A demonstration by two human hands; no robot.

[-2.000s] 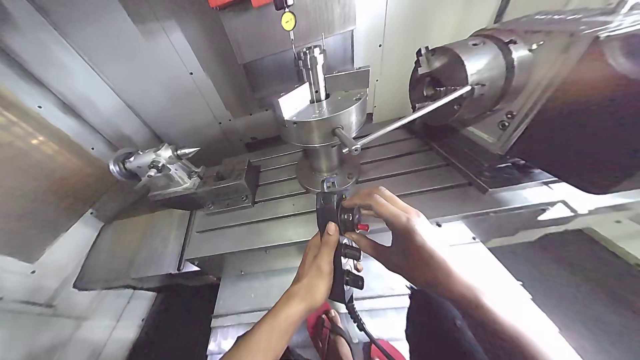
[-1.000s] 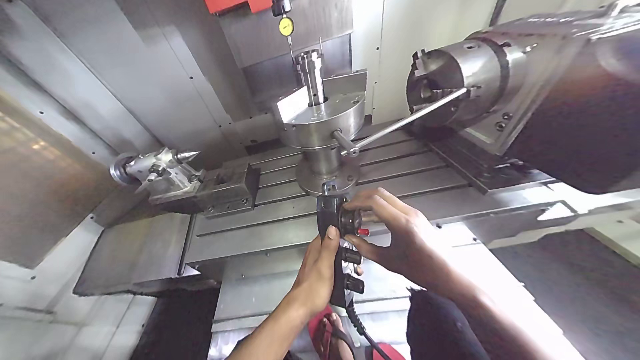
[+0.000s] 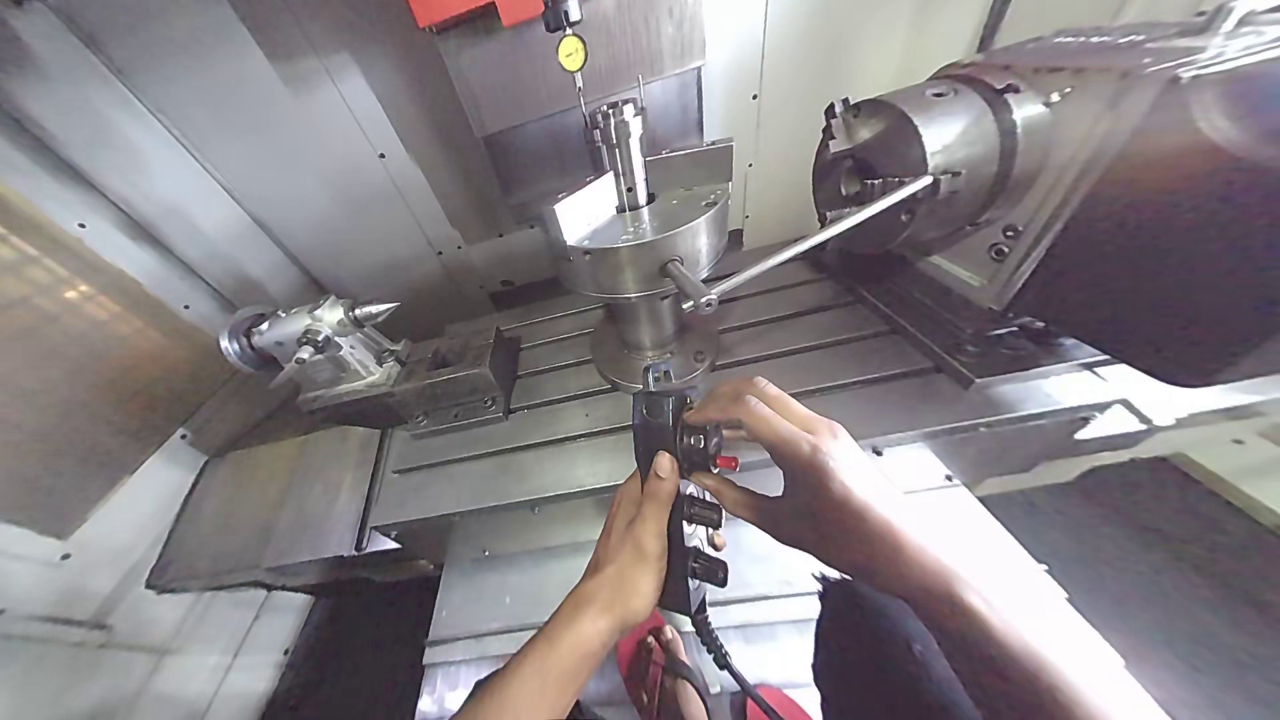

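Note:
My left hand [image 3: 635, 540] grips a black handheld pulse-generator pendant [image 3: 655, 425] by its side, thumb on its front. The fingers of my right hand [image 3: 790, 460] curl around the pendant's upper dial, beside a red knob [image 3: 727, 463]. Two more black knobs and a coiled cable show lower on the pendant. Beyond it, a steel chuck [image 3: 645, 260] stands on the slotted table with an upright steel cylindrical part [image 3: 627, 160] in it. A yellow-faced dial indicator [image 3: 572, 52] hangs above, its stylus close beside the part; whether they touch I cannot tell.
A chuck key with a long bar [image 3: 820, 238] sticks out from the central chuck toward the right. A tailstock with a pointed center [image 3: 340, 340] stands at the left. At the right a horizontal rotary chuck [image 3: 900, 160] sits on the T-slot table [image 3: 560, 440].

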